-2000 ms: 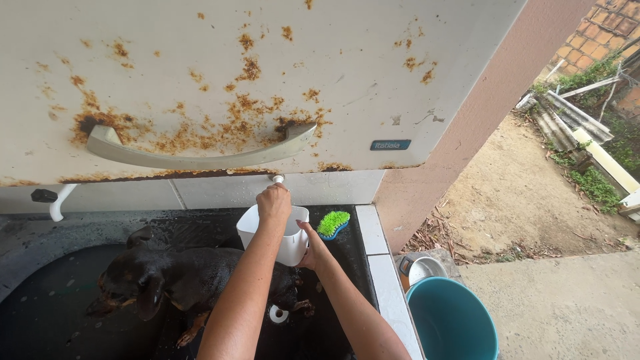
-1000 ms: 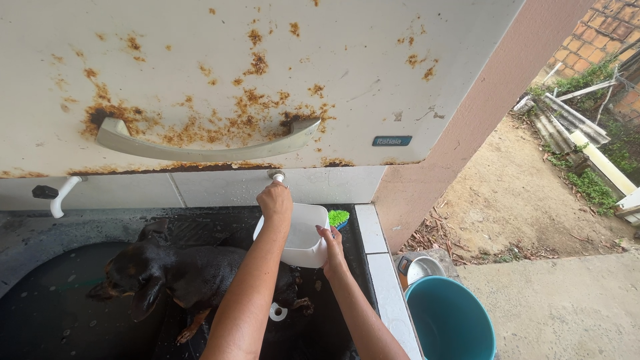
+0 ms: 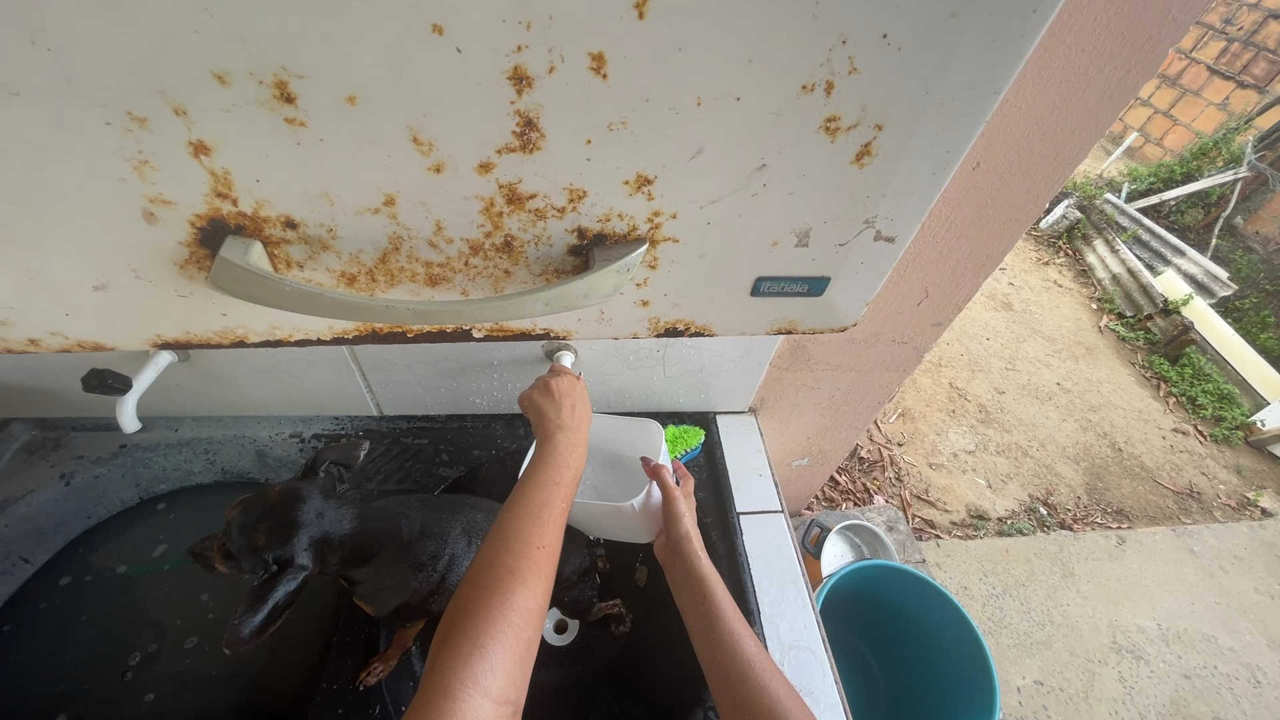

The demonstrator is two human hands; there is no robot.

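Note:
My left hand (image 3: 558,400) is closed around a white wall tap (image 3: 564,357), whose spout and handle it hides. My right hand (image 3: 672,497) grips the right side of a white plastic container (image 3: 622,465) under the tap; drops fall below it. A wet black and tan dog (image 3: 415,550) stands in the dark laundry sink, facing left, partly behind my left forearm. A brush with bright green bristles and a blue base (image 3: 685,442) lies just right of the container. Near the dog's hind paw is a white drain ring (image 3: 560,627).
A rusty white cabinet door (image 3: 460,150) with a curved handle hangs over the sink. A second tap (image 3: 143,392) is at left, above a basin of dark water (image 3: 90,600). A teal bucket (image 3: 905,640) and a metal pot (image 3: 860,545) stand right of the tiled edge (image 3: 785,590).
The container has tilted and shifted in my right hand, first over toward the tap and now lower beside the left forearm. My left hand has stayed at the tap.

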